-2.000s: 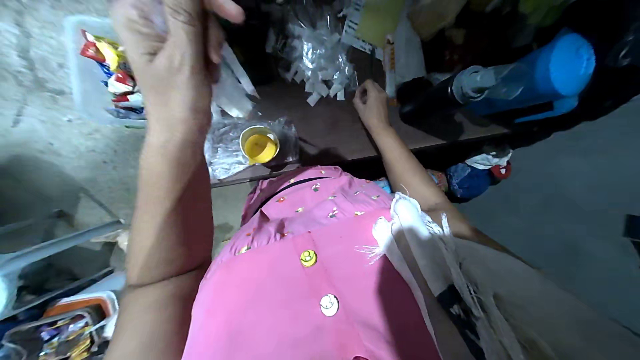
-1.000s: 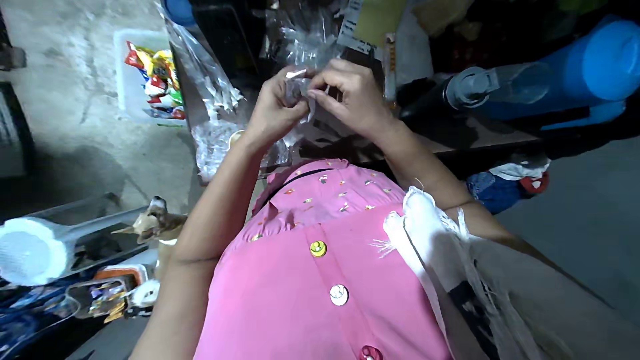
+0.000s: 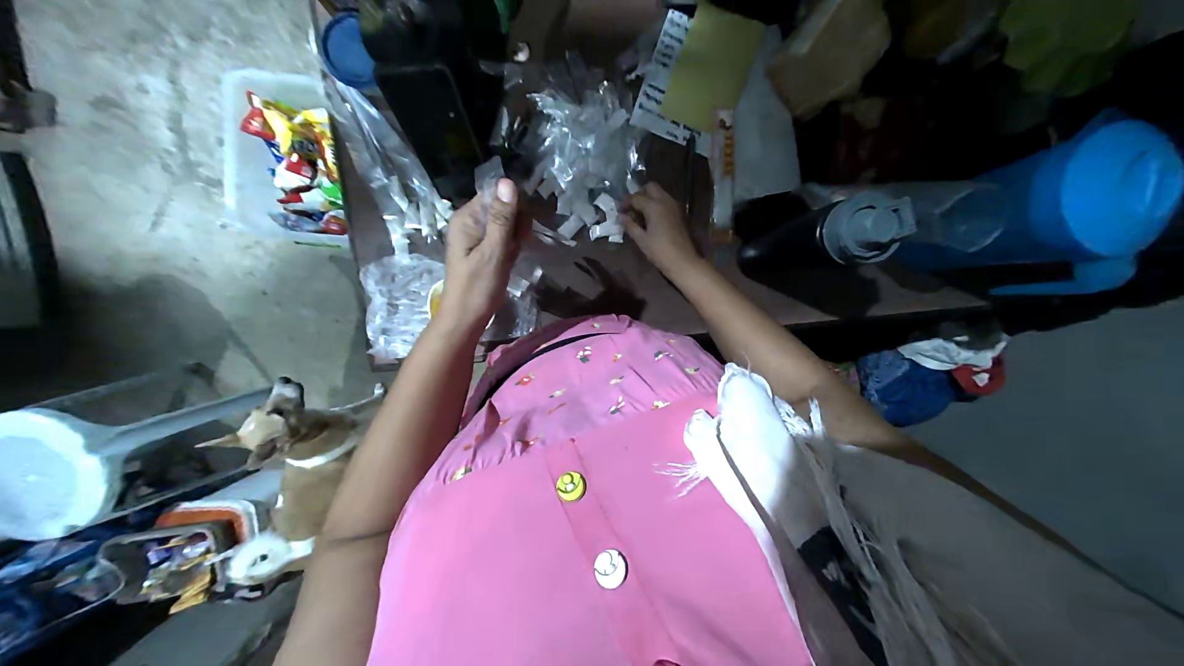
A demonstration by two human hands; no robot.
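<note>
My left hand (image 3: 486, 236) is raised over the dark table with a small clear plastic piece (image 3: 488, 174) between thumb and fingers. My right hand (image 3: 657, 222) rests at the right edge of a pile of small clear plastic packets with white ends (image 3: 587, 139); its fingertips touch or nearly touch the pile, and whether they grip a packet cannot be told. A crumpled clear plastic bag (image 3: 398, 301) lies by the near left corner of the table. A yellow and white cup (image 3: 437, 298) is mostly hidden behind my left wrist.
A plastic tub (image 3: 242, 199) of colourful wrapped snacks stands left of the table (image 3: 666, 301). A dark phone-like object (image 3: 430, 116) is beyond my left hand. A black bottle (image 3: 832, 236) and a blue jug (image 3: 1101, 194) lie at the right. A dog (image 3: 310, 462) is at lower left.
Two seconds ago my left hand was high at the upper left. One second ago both hands were together at a small plastic piece; now they are apart, my right hand back at the pile.
</note>
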